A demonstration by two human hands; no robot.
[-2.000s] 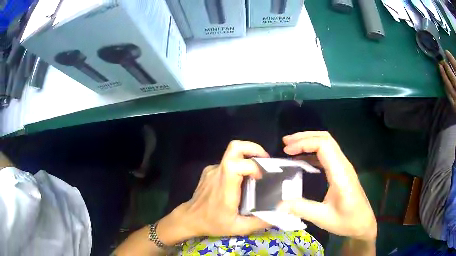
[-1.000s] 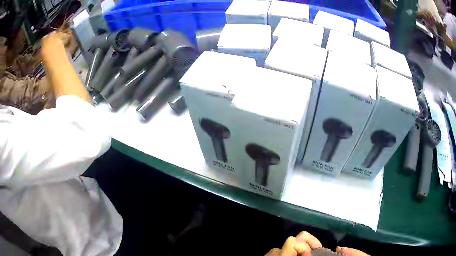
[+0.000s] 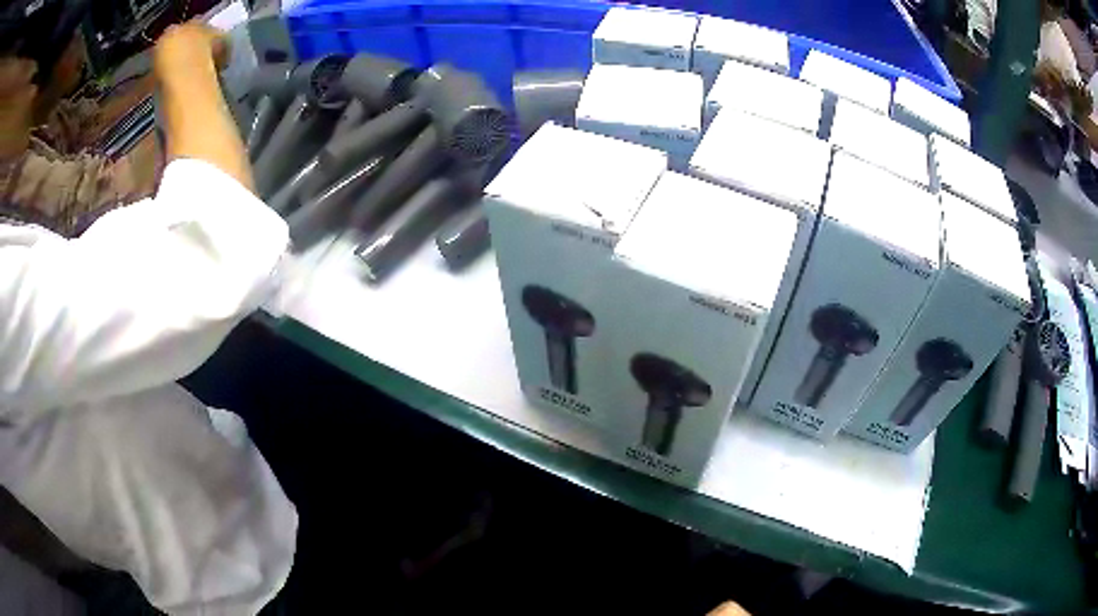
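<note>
Several closed white and pale blue-grey cartons point(image 3: 683, 349), with dark fan pictures on their fronts, stand upright in close rows on the white sheet point(image 3: 421, 325). One fingertip shows at the bottom edge, seemingly of my left hand point(image 3: 726, 610); the rest of it is cut off, and what it holds cannot be seen. My right hand is out of the picture. Dark grey mini fans point(image 3: 397, 193) lie in a pile left of the cartons.
A blue crate point(image 3: 554, 46) is behind the cartons. A person's white sleeve point(image 3: 157, 289) and hand reach in at left. More fans point(image 3: 1027, 421) and flat blanks point(image 3: 1069, 397) lie at the right on the green bench point(image 3: 987, 529). A green post point(image 3: 1011, 72) stands at the back right.
The view has swung up from my hands folding a carton to the bench. Since one second ago, my hands have dropped almost fully out of the picture, and the cartons appear slightly further right.
</note>
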